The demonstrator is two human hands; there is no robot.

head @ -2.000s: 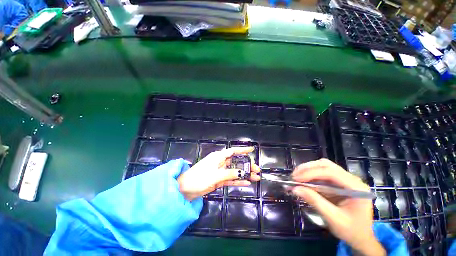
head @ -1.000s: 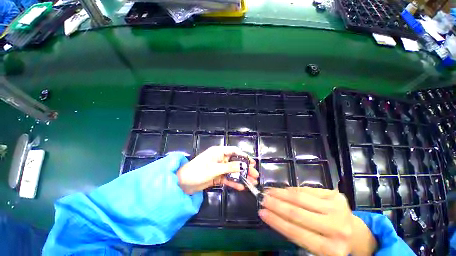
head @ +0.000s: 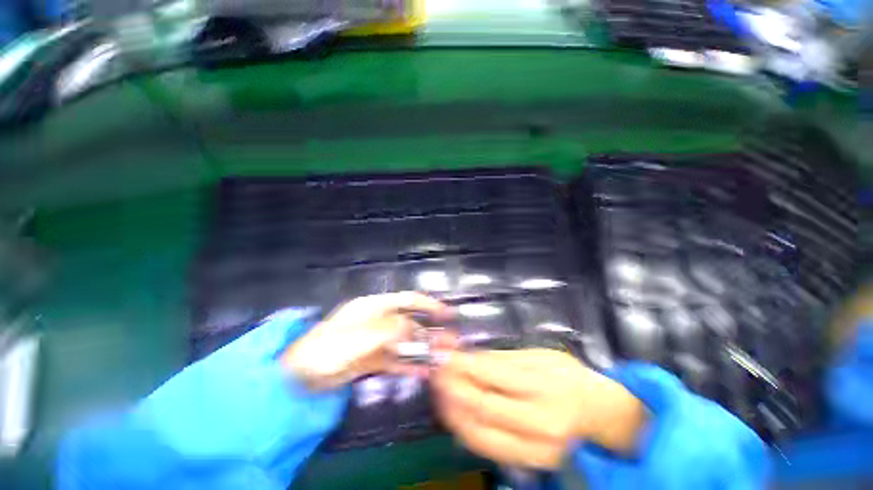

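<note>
The frame is blurred. My left hand (head: 369,340) is over the middle of the black blister tray (head: 278,225) and holds a small electronic module (head: 414,346) in its fingertips. My right hand (head: 522,397) is close beside it on the right, its fingertips at the module's lower right edge. The blur and the fingers hide whether the right fingertips hold tweezers or a small part. Most of the module is covered by fingers.
A second black tray stack (head: 637,278) stands at right, with a silvery piece (head: 751,368) on it. A white oblong box (head: 17,392) is at far left. A small dark part (head: 538,130) lies on the green mat (head: 383,120). Something blue and skin-toned shows at the right edge.
The view has turned, so the trays appear further left. My right hand has come closer to the left fingertips. The silvery tool seen between the hands before no longer shows clearly.
</note>
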